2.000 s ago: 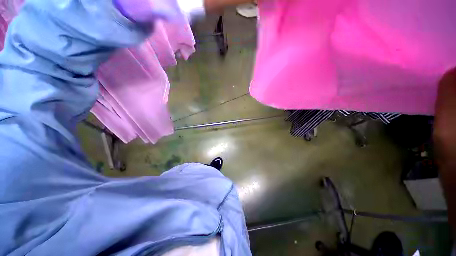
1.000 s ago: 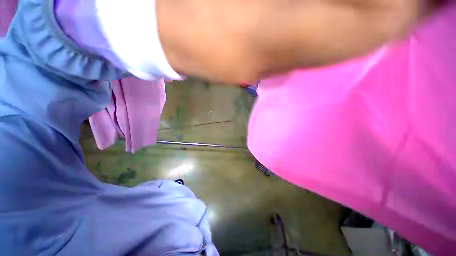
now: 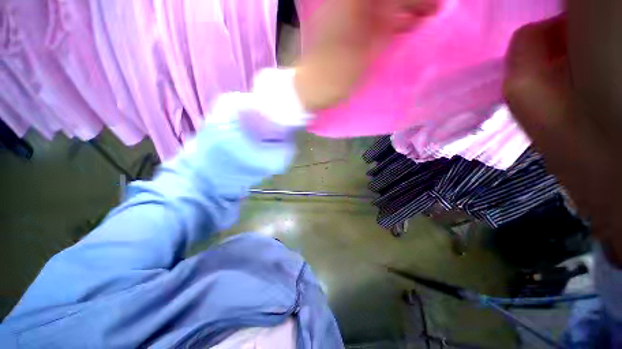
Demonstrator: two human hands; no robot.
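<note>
A bright pink top (image 3: 409, 82) hangs close in front of me at the upper centre. My left hand (image 3: 334, 58), blurred, reaches from a light blue sleeve with a white cuff and overlaps the top's left part; its grip cannot be made out. My right hand (image 3: 535, 75), dark and blurred at the right, is curled at the top's right edge. The upper part of the top is cut off by the picture's edge.
Paler pink garments (image 3: 129, 61) hang in a row at the upper left. Dark striped garments (image 3: 470, 187) and a whitish-pink garment (image 3: 487, 140) hang beyond the top. A thin metal bar (image 3: 307, 195) runs near the floor. Dark rack legs (image 3: 436, 283) stand at the lower right.
My left forearm has swung down and back from across the picture. The pink top has moved up, uncovering striped garments. My right hand has come into view; more pale pink garments show left.
</note>
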